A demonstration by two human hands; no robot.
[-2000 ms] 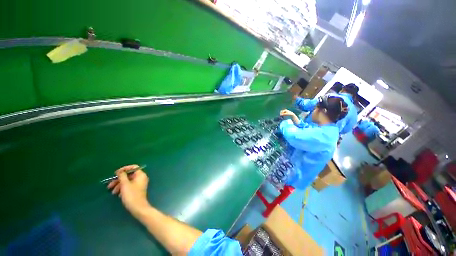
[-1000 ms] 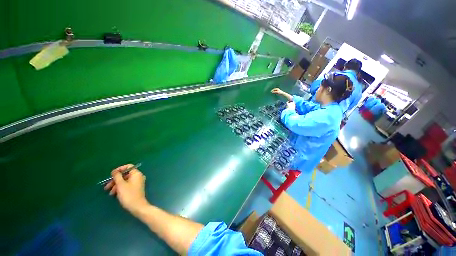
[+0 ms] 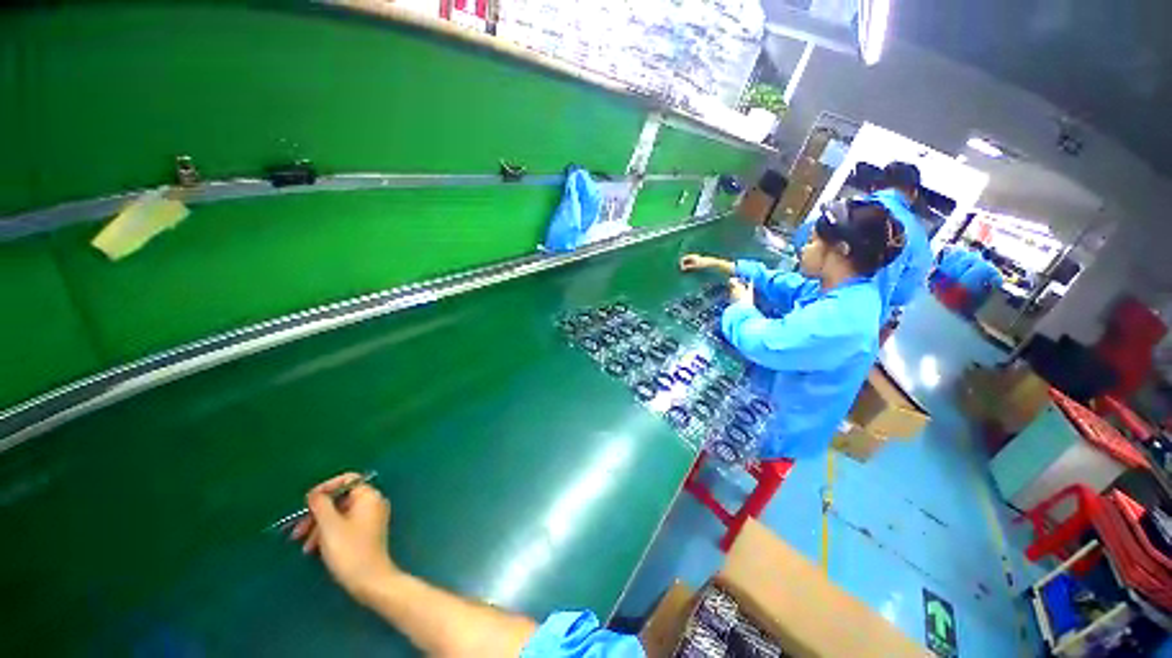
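My right hand (image 3: 350, 530) is low in the left half of the view, above the dark green bench (image 3: 450, 437). It is closed around thin silvery tweezers (image 3: 285, 519), whose tip points left and down. I cannot make out any small piece at the tip. My left hand is not in view. A faint, dark blue patch at the bottom left edge is too dim to name.
Rows of dark parts (image 3: 668, 379) lie on the bench at right. Beside them a person in a blue smock (image 3: 812, 337) sits on a red stool (image 3: 745, 499). An open cardboard box (image 3: 803, 598) stands at bottom right. A green panel (image 3: 386, 116) borders the bench.
The camera view has tilted, so my right hand with the tweezers sits lower in the picture. The blue patch at bottom left has mostly left the view. The seated person's arms have shifted.
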